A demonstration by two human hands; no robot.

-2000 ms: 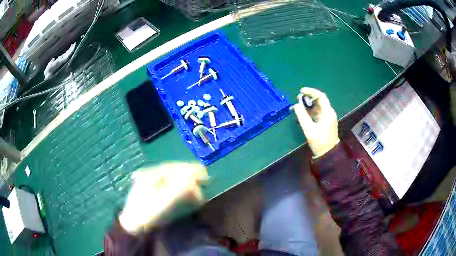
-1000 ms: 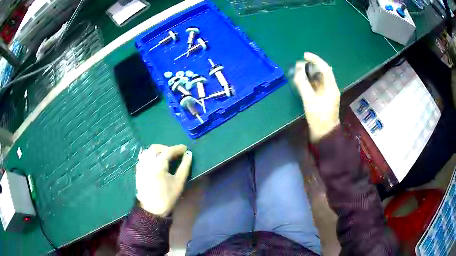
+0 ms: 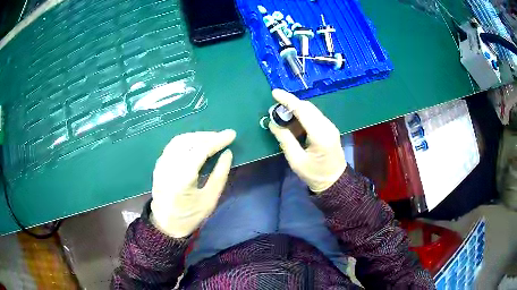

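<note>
My right hand [image 3: 309, 141], in an off-white glove, holds a small cylindrical part [image 3: 282, 115] with a black rim and pale centre between thumb and fingers, over the bench edge. A small pale-green round end [image 3: 265, 122] shows just left of it. My left hand [image 3: 190, 175], also gloved, has thumb and fingers apart with nothing visible between them. The blue tray [image 3: 363, 54] lies beyond my right hand. It holds several metal stem assemblies [image 3: 327, 37] and small pale rings [image 3: 278, 16].
A black phone-like rectangle [image 3: 212, 21] lies left of the tray. Clear blister trays [image 3: 130, 85] cover the left bench. A grey control box [image 3: 479, 56] stands at the right. A white board [image 3: 448, 164] with small blue parts [image 3: 418, 133] rests beside the bench.
My right hand has moved left and towards me with the black-rimmed part, nearer my left hand. My left hand stays apart-fingered. The view has shifted, so the tray appears higher and further right.
</note>
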